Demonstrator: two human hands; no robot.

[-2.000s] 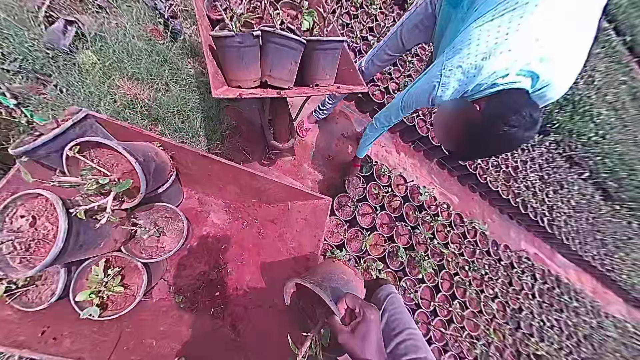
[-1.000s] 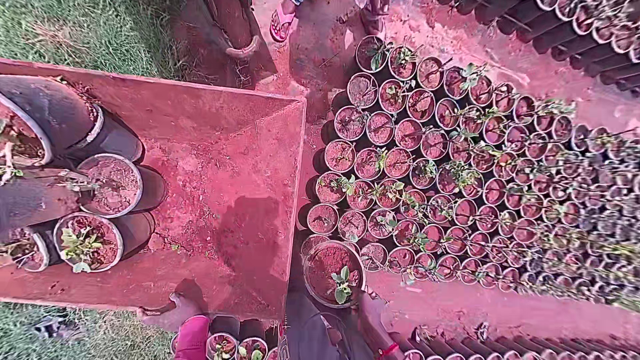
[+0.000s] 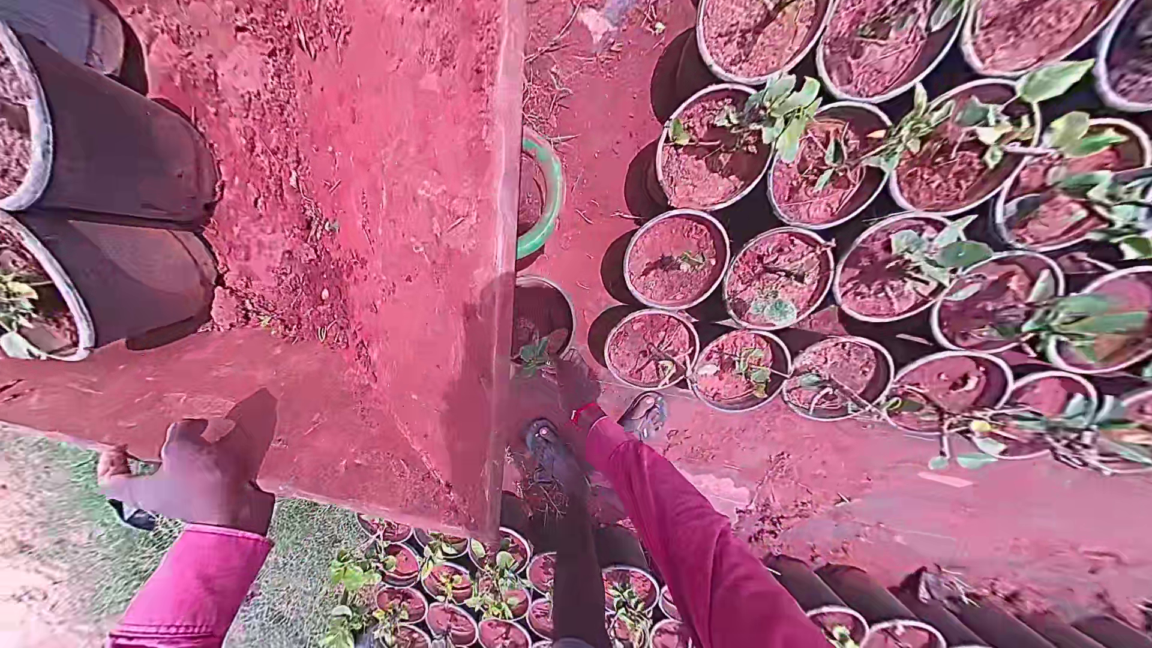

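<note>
My left hand point(image 3: 202, 477) lies over the near edge of a red metal cart tray point(image 3: 396, 270), its fingers bent around the rim. My right hand point(image 3: 576, 382), below a pink sleeve with a red band at the wrist, reaches down at the near side of a plant pot point(image 3: 543, 315) beside the tray. Green leaves show at that pot's rim, and the tray edge hides part of it. Whether my right fingers grip the pot is not clear. Two dark soil-filled pots point(image 3: 126, 135) point(image 3: 135, 283) lie tilted on their sides at the tray's left.
Rows of potted seedlings point(image 3: 778, 274) stand on the red ground at the right. More small pots point(image 3: 450, 621) are below the tray. A green ring point(image 3: 549, 193) shows past the tray edge. My sandalled feet point(image 3: 540, 441) are between tray and pots.
The pot held in my right hand a second ago is no longer seen up there; my right arm now reaches down by the tray's side. The view has moved closer. My left hand remains at the tray edge.
</note>
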